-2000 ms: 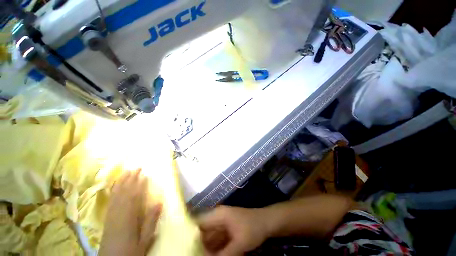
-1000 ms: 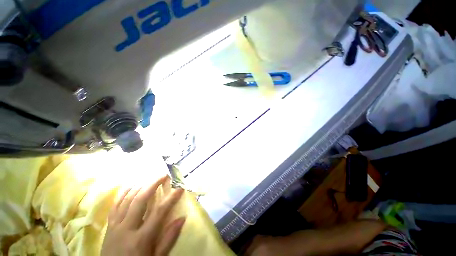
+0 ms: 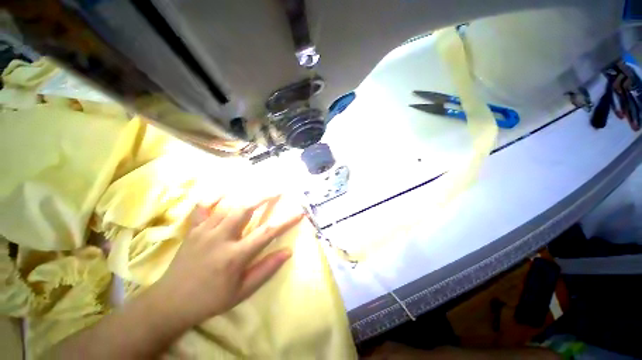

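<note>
A wide yellow garment piece [image 3: 296,309] lies from the bright needle area down over the table's front edge. My left hand [image 3: 218,264] lies palm down on it, fingers spread, fingertips close to the needle area. Glare hides the needle and presser foot. The thin metal binder [image 3: 320,232] sits at the cloth's right edge. A pale yellow binding strip [image 3: 461,77] comes from behind the machine arm, passes over the blue thread snips [image 3: 461,109] and curves faintly towards the binder. My right hand is not visible; only part of the forearm shows at the bottom edge.
The sewing machine head [image 3: 394,35] fills the top, its tension knob [image 3: 317,158] above the bed. Yellow cloth [image 3: 56,176] is heaped at left. Scissors [image 3: 623,95] lie at the far right. A thread [image 3: 403,304] crosses the ruler-marked front edge [image 3: 450,306]. A dark phone-like object [image 3: 538,290] is below.
The view has moved closer and shifted left. My left hand stays spread on the cloth near the needle. My right hand, earlier gripping the cloth edge, has dropped out of view. More of the strip shows.
</note>
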